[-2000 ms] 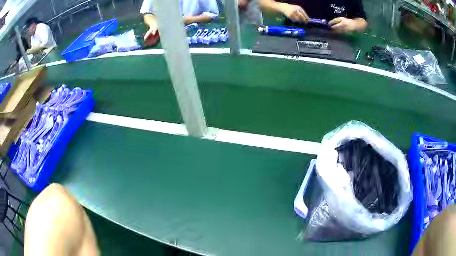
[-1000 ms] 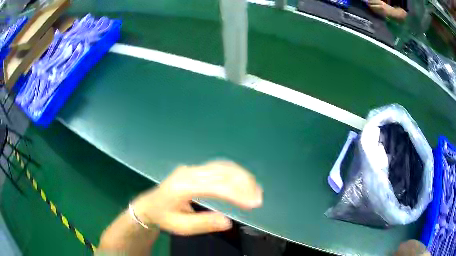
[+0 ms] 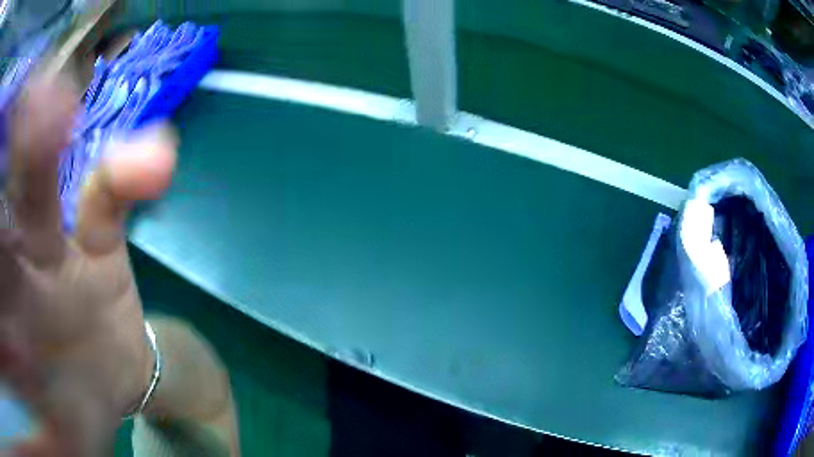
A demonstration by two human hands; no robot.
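My left hand (image 3: 80,241) is large, close and blurred at the left edge, a thin bracelet on its wrist. Its fingers are apart and I see nothing held in it. It is in front of a blue tray (image 3: 186,78) filled with pale-purple handle shells (image 3: 134,76). A clear bag (image 3: 790,214) of black strips (image 3: 757,277) stands open at the right. One pale-purple shell (image 3: 644,278) lies on the bench against the bag's left side. My right hand is not in view.
The green bench (image 3: 384,241) is crossed by a pale metal strip (image 3: 571,159) with an upright post (image 3: 432,62). Another blue tray (image 3: 797,402) is cut off at the right edge. Dark items lie across the bench at the top right.
My left hand has moved left and closer to the camera, its fingers now raised over the left tray. The fingertip at the bottom right has left the picture. The view has shifted slightly.
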